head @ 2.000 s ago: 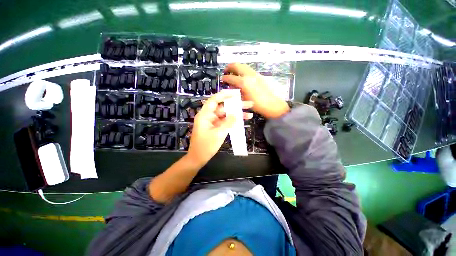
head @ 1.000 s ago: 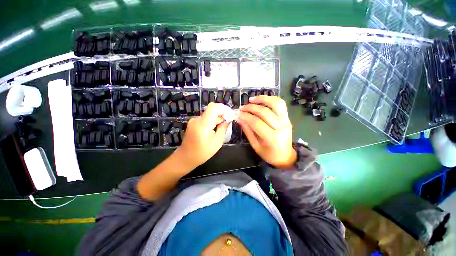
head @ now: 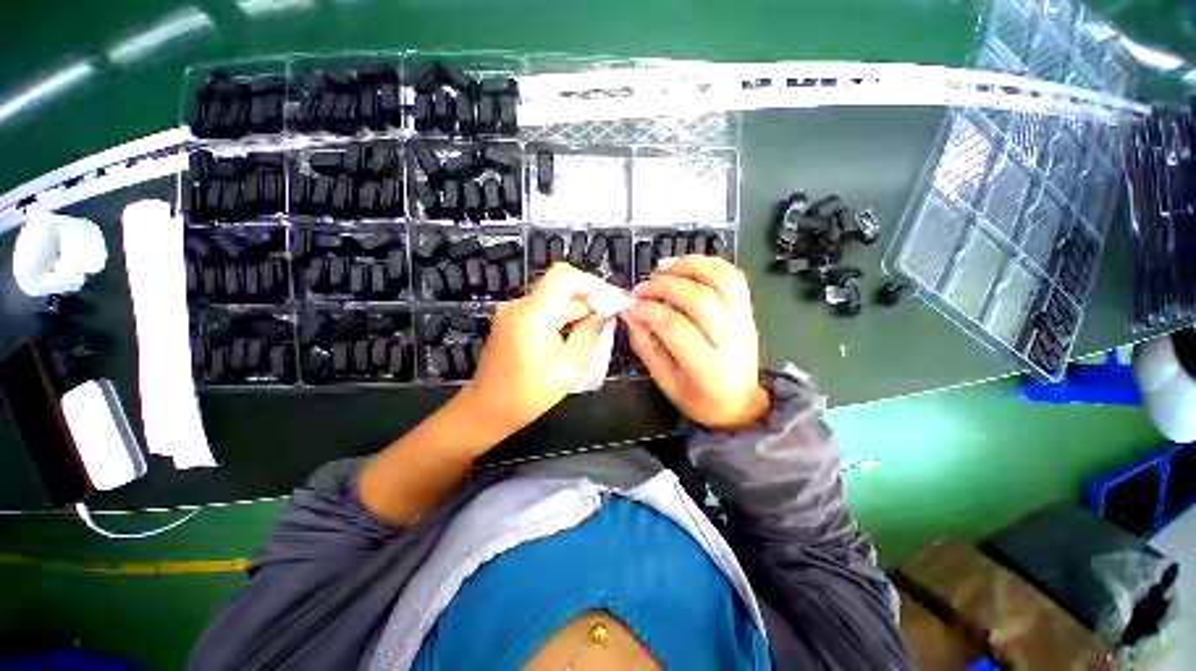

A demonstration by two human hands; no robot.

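My left hand [head: 535, 344] grips a white strip [head: 597, 357] between thumb and fingers, above the front part of the clear compartment tray [head: 299, 226]. The strip hangs down beside the palm. My right hand [head: 695, 338] is just to its right, fingertips pinched together at the strip's upper end. Whether a small piece is between those fingertips is too small to tell. The tray pockets hold black moulded parts [head: 459, 268] in rows. One pocket at the back right has a single black part standing at its left edge. My hands hide some front right pockets.
Loose black parts [head: 824, 240] lie heaped right of the tray. A second clear tray [head: 977, 236] lies tilted at the right. White spare strips [head: 165, 334], a white roll [head: 59, 253], a black slab and a white block [head: 104, 435] with cable are at the left.
Two seconds ago my right hand was over the back right pockets; it has come back to meet my left hand at the strip. Since one second ago the hands have barely moved.
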